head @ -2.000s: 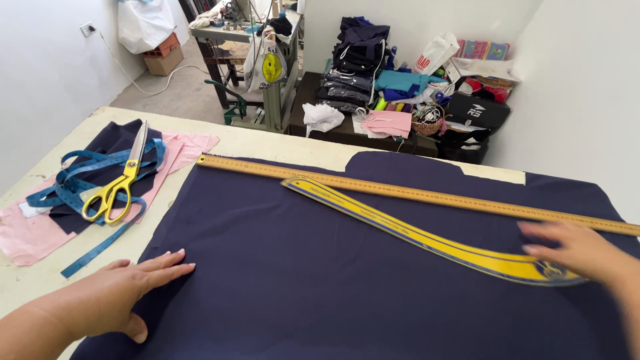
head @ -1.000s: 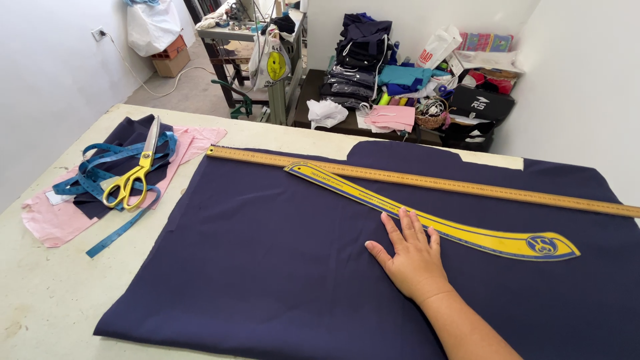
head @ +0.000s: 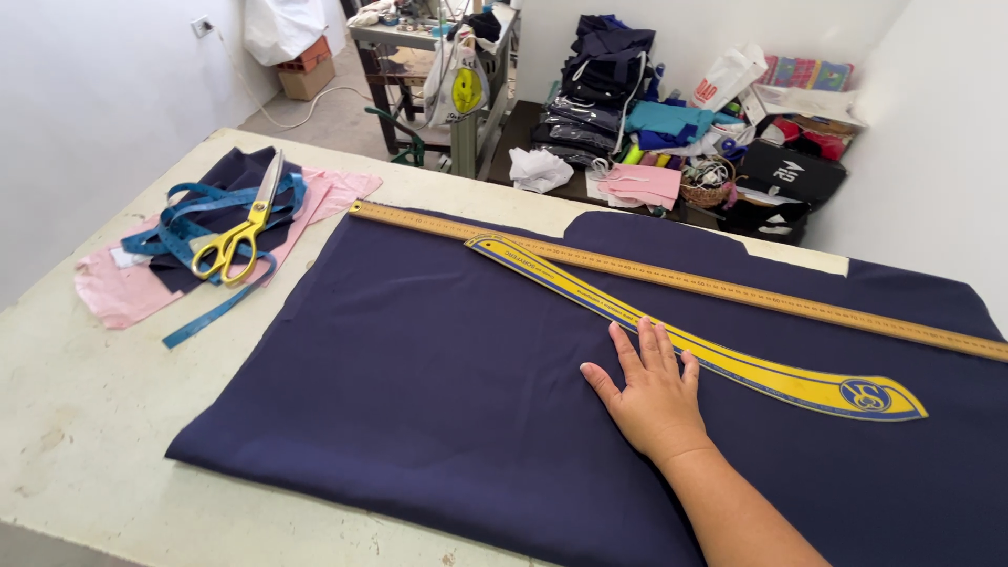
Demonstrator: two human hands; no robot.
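Navy blue fabric [head: 441, 378] lies spread over the table, with a fold along its near edge. My right hand [head: 654, 386] rests on it palm down, fingers apart, fingertips at the lower edge of a yellow curved tailor's ruler [head: 756, 370]. A long wooden ruler [head: 677, 279] crosses the fabric behind, and the curved ruler's narrow end overlaps it. At the left, yellow-handled scissors [head: 236, 240] lie on a blue measuring tape [head: 185, 228], over a navy scrap [head: 236, 177] and pink fabric [head: 130, 291]. My left hand is out of view.
The pale tabletop [head: 87, 425] shows at the left and front. Beyond its back edge stand a sewing machine table [head: 394, 55] with a hanging plastic bag [head: 457, 87], and a dark low table [head: 512, 130] loaded with folded clothes [head: 598, 79], thread cones and a wicker basket [head: 705, 189].
My left hand, on the fabric's left part two seconds ago, has left the view. My right hand has moved from the curved ruler's wide end to its middle.
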